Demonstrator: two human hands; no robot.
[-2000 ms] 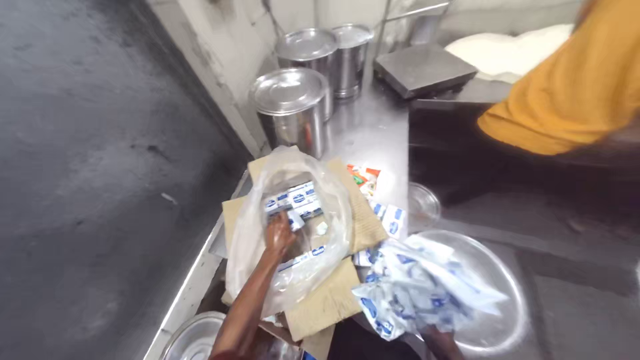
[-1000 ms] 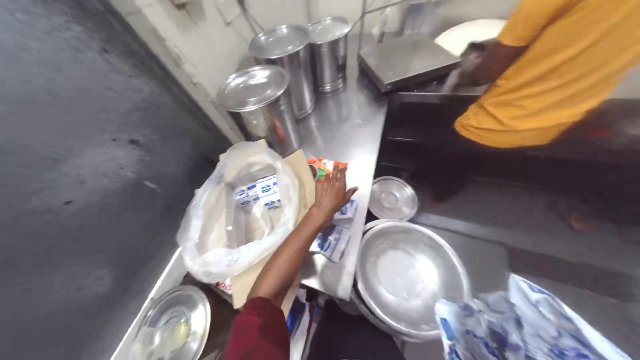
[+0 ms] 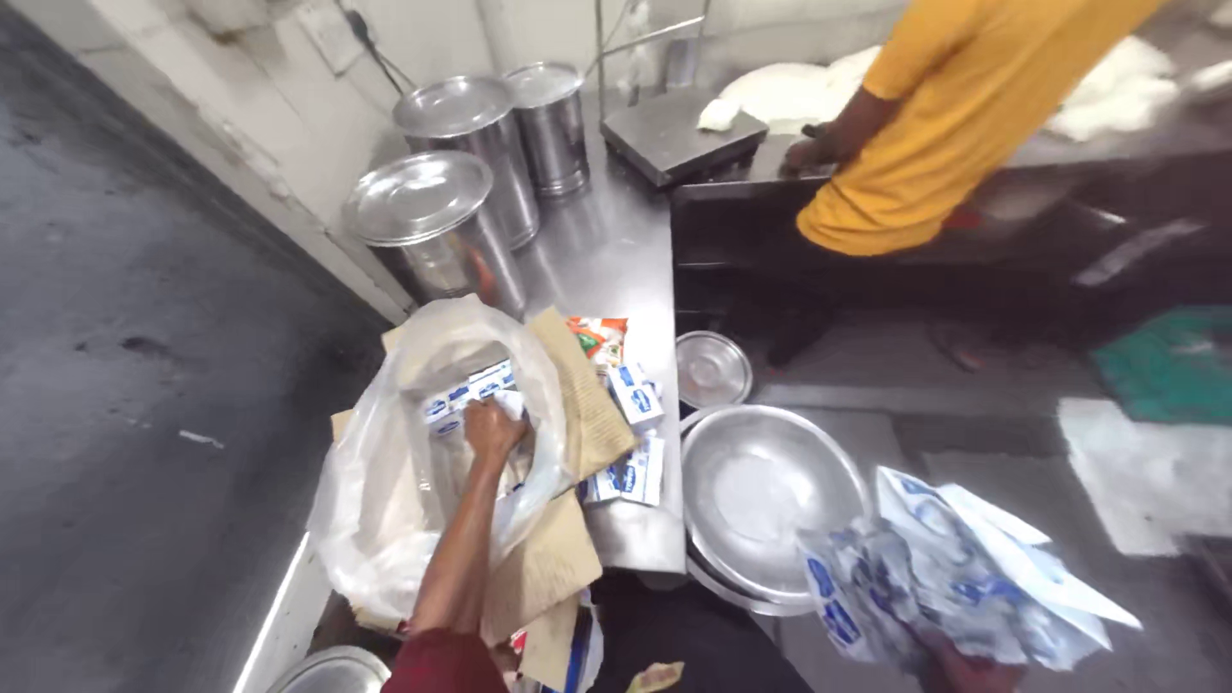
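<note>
My left hand [image 3: 494, 428] reaches inside a clear plastic bag [image 3: 351, 500] lining an open cardboard box [image 3: 592, 409], its fingers closed on a white-and-blue packet [image 3: 510, 402]. More such packets [image 3: 462, 397] lie in the bag beyond my fingers. At the lower right, my right hand [image 3: 962, 664] is mostly hidden below a crumpled bunch of white-and-blue plastic wrappers [image 3: 982, 568], which it holds. Loose white-and-blue packets [image 3: 635, 395] and an orange packet [image 3: 602, 339] lie on the steel counter beside the box. A wide steel bowl [image 3: 770, 496] stands between my hands.
Lidded steel canisters [image 3: 423, 197] stand at the back of the steel counter [image 3: 616, 260], near a flat-topped weighing scale [image 3: 683, 135]. A person in a yellow top [image 3: 962, 125] works beside white dough [image 3: 789, 91]. A small round steel lid [image 3: 712, 369] lies beyond the bowl.
My left hand has moved from the orange packet on the counter back into the plastic bag. The wrappers in my right hand were over the bowl two seconds ago and are now right of it.
</note>
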